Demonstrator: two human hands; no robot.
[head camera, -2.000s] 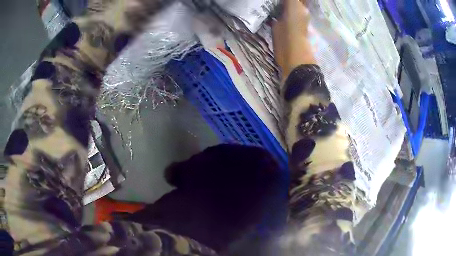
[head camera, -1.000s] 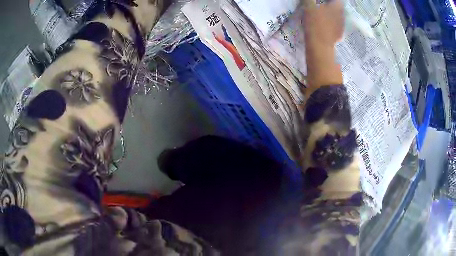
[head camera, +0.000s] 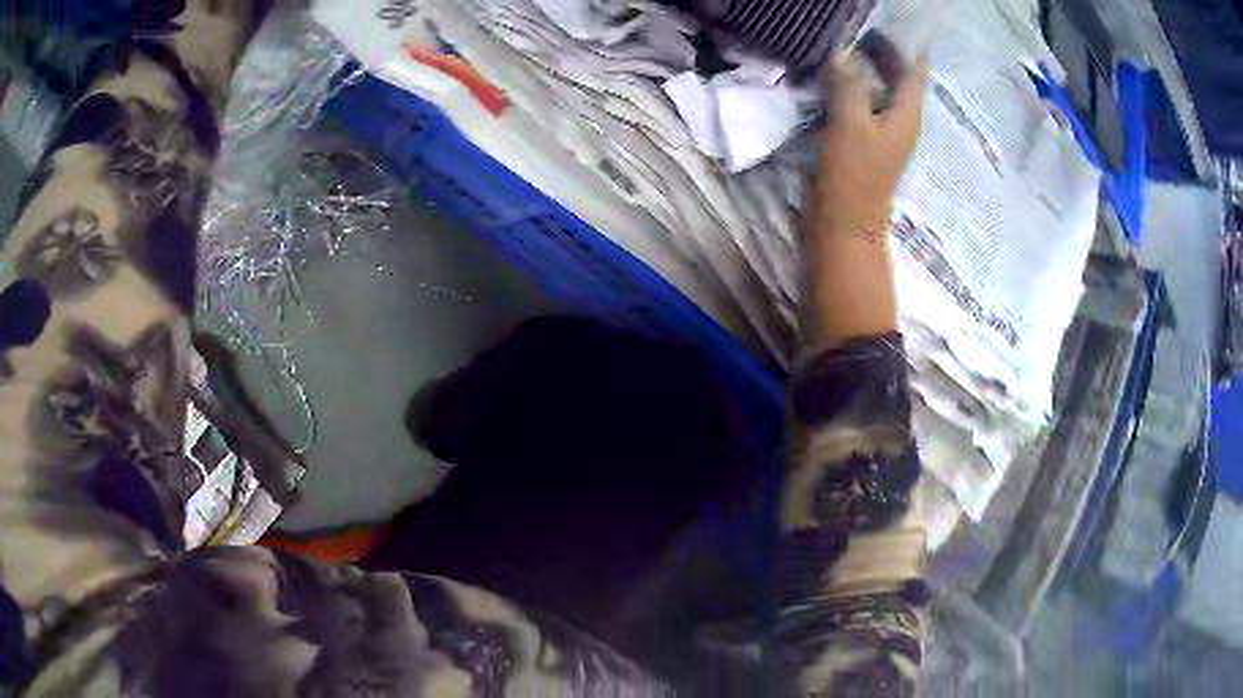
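A black ribbed part (head camera: 788, 27) lies at the top edge over the newspaper stack (head camera: 954, 232), partly cut off by the frame. My right hand (head camera: 866, 150) reaches up over the stack, its thumb and fingers around the dark right end of the part. A small crumpled white paper piece (head camera: 736, 116) sticks out below the part, left of my right hand. The stack's layered, ragged edges face me, with a red mark on the left sheet. My left hand is out of the picture; only its patterned sleeve (head camera: 116, 259) shows at the left.
A blue perforated crate (head camera: 504, 218) is under the stack. Tangled clear strands (head camera: 273, 205) hang left of it. Printed papers (head camera: 225, 491) and a red-orange item (head camera: 334, 545) are low at the left. Blue and grey crate edges (head camera: 1125, 150) stand at the right.
The black part and crumpled white paper have come into view at the top. My right hand's fingers now show around the dark end. The stack and crate appear further left and higher.
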